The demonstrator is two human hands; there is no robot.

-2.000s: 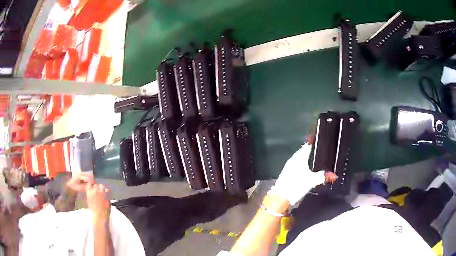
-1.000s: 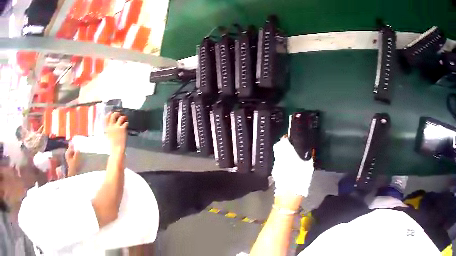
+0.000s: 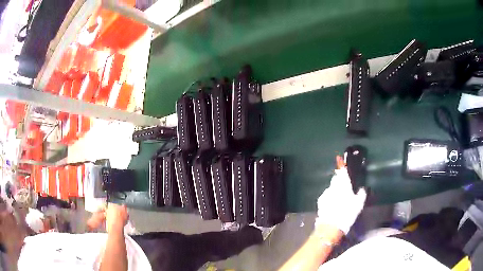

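Note:
My left hand (image 3: pixel 341 204), in a white glove with some bare fingertips, is closed around a black long unit (image 3: pixel 356 163) that stands near the front edge of the green bench (image 3: pixel 312 132). The glove covers the unit's lower part. Two rows of black units with small white marks stand on edge to the left, a front row (image 3: pixel 269 190) and a back row (image 3: pixel 241 108). My right hand is not in view.
Another black unit (image 3: pixel 358 95) stands beyond my hand, at the pale rail (image 3: pixel 304 83). A screen unit (image 3: pixel 430 159) lies at right. At left, a coworker's hands (image 3: pixel 111 216) are near a black unit (image 3: pixel 121 179); orange-red boxes (image 3: pixel 58 181) stand beyond.
The unit that my left hand carried left now stands at the right end of the front row. My left hand has come back right and holds the other unit. The view has shifted.

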